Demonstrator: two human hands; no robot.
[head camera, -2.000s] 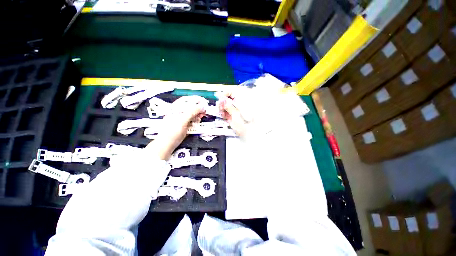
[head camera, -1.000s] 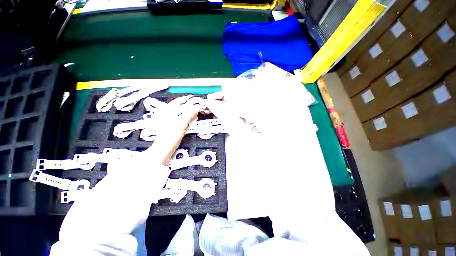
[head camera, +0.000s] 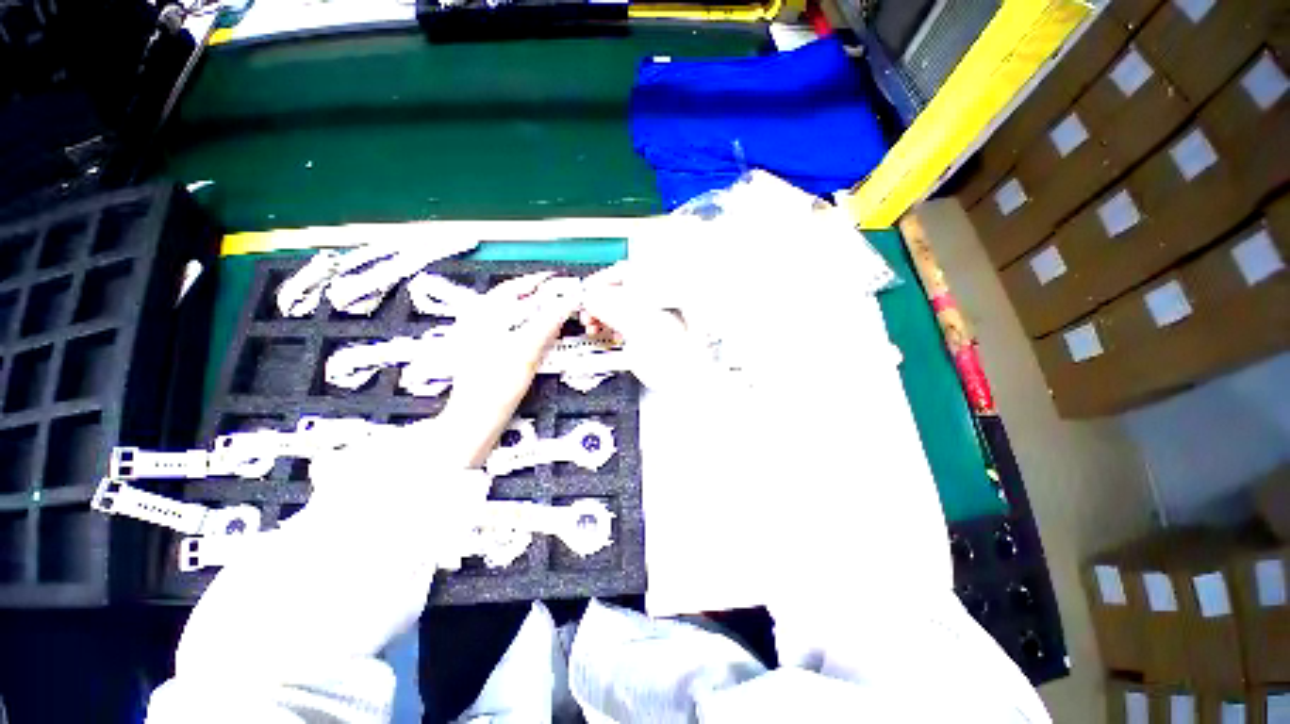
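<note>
My left hand (head camera: 541, 314) and my right hand (head camera: 611, 320) meet over the back right of the dark foam tray (head camera: 269, 371). Their fingertips are pinched at a small white watch part, mostly hidden by the fingers and washed out by glare. Half-fitted watches with round heads (head camera: 590, 444) lie in the front rows, some with buckle straps (head camera: 159, 463) trailing past the tray's left edge. Looped white straps (head camera: 371, 277) lie in the back rows. The white sheet (head camera: 792, 495) is right of the tray, partly under my bright right sleeve.
An empty-pocketed black tray (head camera: 71, 396) stands at left. A clear plastic bag (head camera: 849, 243) lies at the sheet's far right corner. A blue cloth (head camera: 757, 120) and yellow post (head camera: 976, 113) are behind. Labelled cartons (head camera: 1174, 241) and a round-holed black tray (head camera: 1007, 566) are at right.
My hands have come closer together, the right hand moving left toward the left hand. The view has shifted slightly, showing more of the round-holed tray at right.
</note>
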